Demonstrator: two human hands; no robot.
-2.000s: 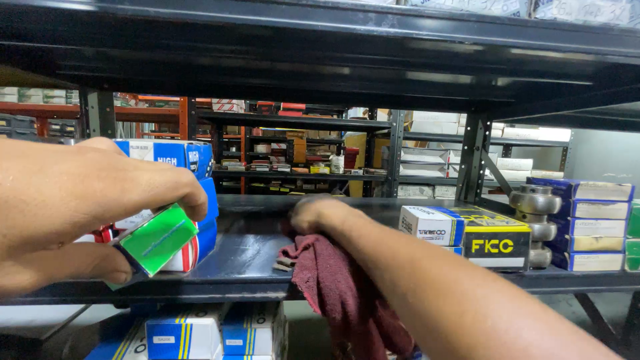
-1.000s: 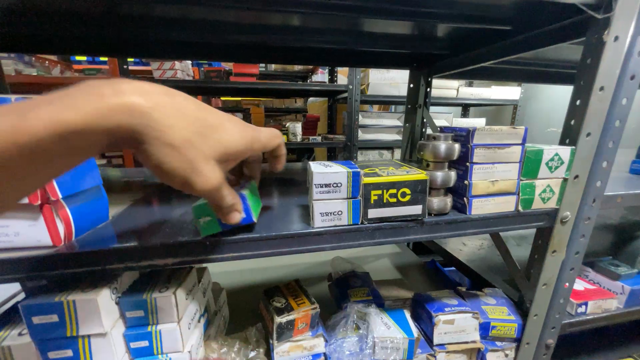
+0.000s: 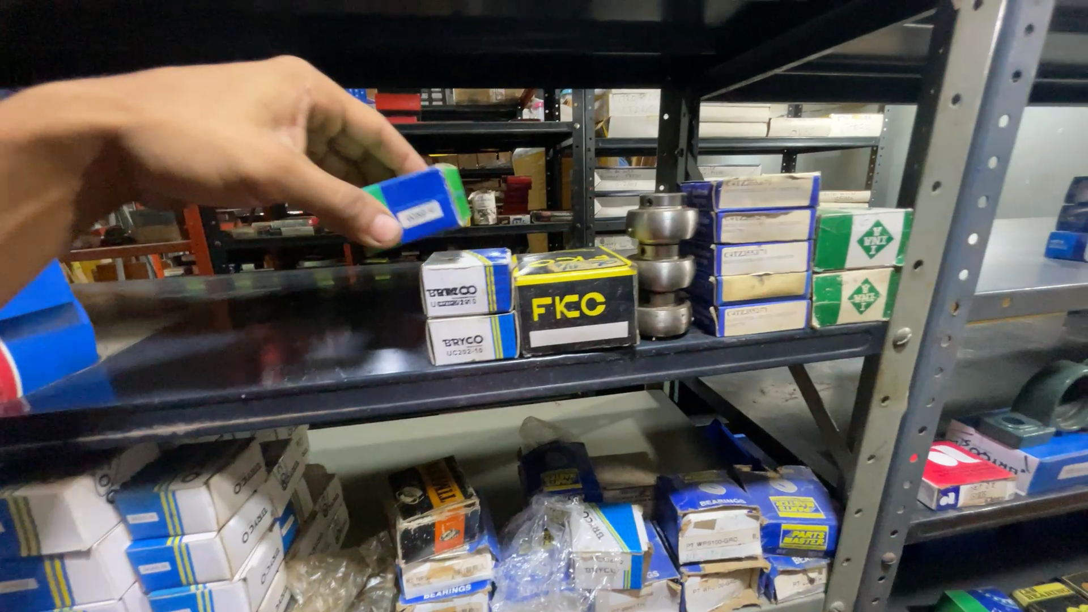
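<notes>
My left hand (image 3: 246,153) reaches in from the left edge, thumb and fingers closed on a small blue and green cardboard box (image 3: 418,205) with a white label. The box is tilted and held just above two stacked white and blue Bryco boxes (image 3: 470,338). Beside these stand a black and yellow FKC box (image 3: 578,306), a column of steel insert bearings (image 3: 662,270), a stack of blue-edged boxes (image 3: 752,257) and two stacked green and white INA boxes (image 3: 863,239). All of them rest on a dark metal shelf (image 3: 255,340). My right hand is out of view.
Blue boxes (image 3: 47,336) sit at the shelf's left end. A perforated steel upright (image 3: 943,280) rises at the right. Below are stacked Bryco boxes (image 3: 200,518), clear plastic wrapping (image 3: 544,544) and worn bearing boxes (image 3: 790,514). Another shelf (image 3: 1003,506) continues to the right.
My left hand has lifted the small box from near the shelf surface, up and to the right. My right hand, earlier at the shelf with a dark red cloth, has left view. The view has shifted right.
</notes>
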